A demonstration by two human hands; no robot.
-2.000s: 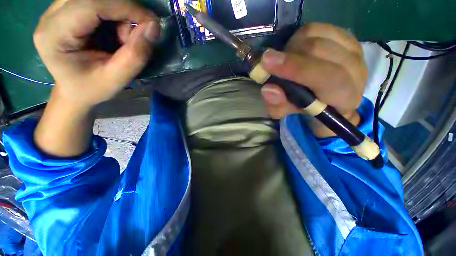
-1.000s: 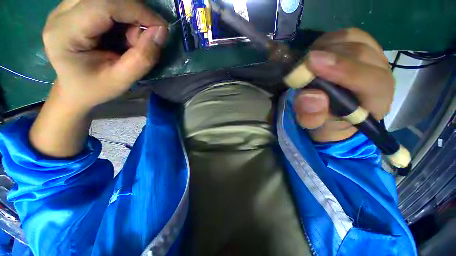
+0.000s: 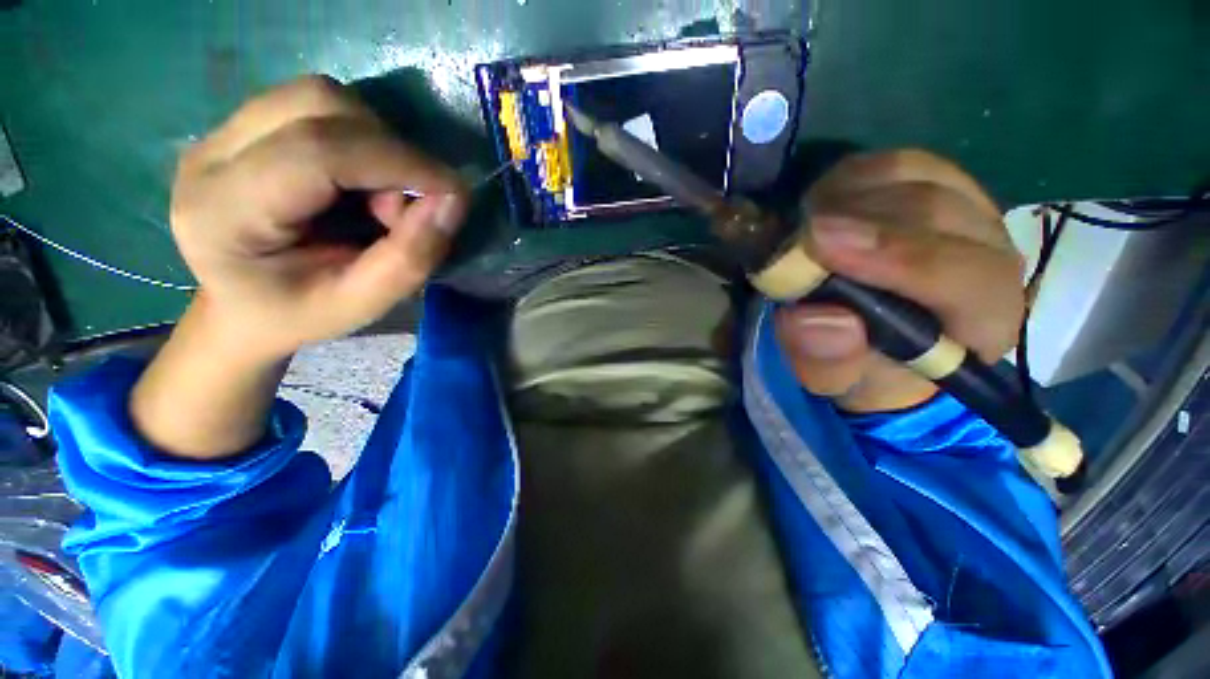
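Observation:
The phone housing with LCD module (image 3: 650, 133) lies on the green mat, its dark screen framed by a bright edge and its yellow-orange flex at the left end. My right hand (image 3: 916, 265) holds the soldering iron (image 3: 902, 325), black and cream. Its metal tip is over the left part of the screen, near the flex; contact cannot be told. My left hand (image 3: 319, 219) pinches thin solder wire (image 3: 494, 174), whose end reaches the flex at the housing's left edge.
The green mat (image 3: 969, 106) has its near edge just below the housing. The wire strand (image 3: 100, 263) runs in from the left. Black cords (image 3: 1128, 212) lie at the right edge. Dark ribbed trays (image 3: 1154, 464) stand at the lower right. My lap is below.
The housing and mat show lower in the view. The iron's tip was over the flex two seconds ago and is now to the right of it. My left hand keeps its pinch.

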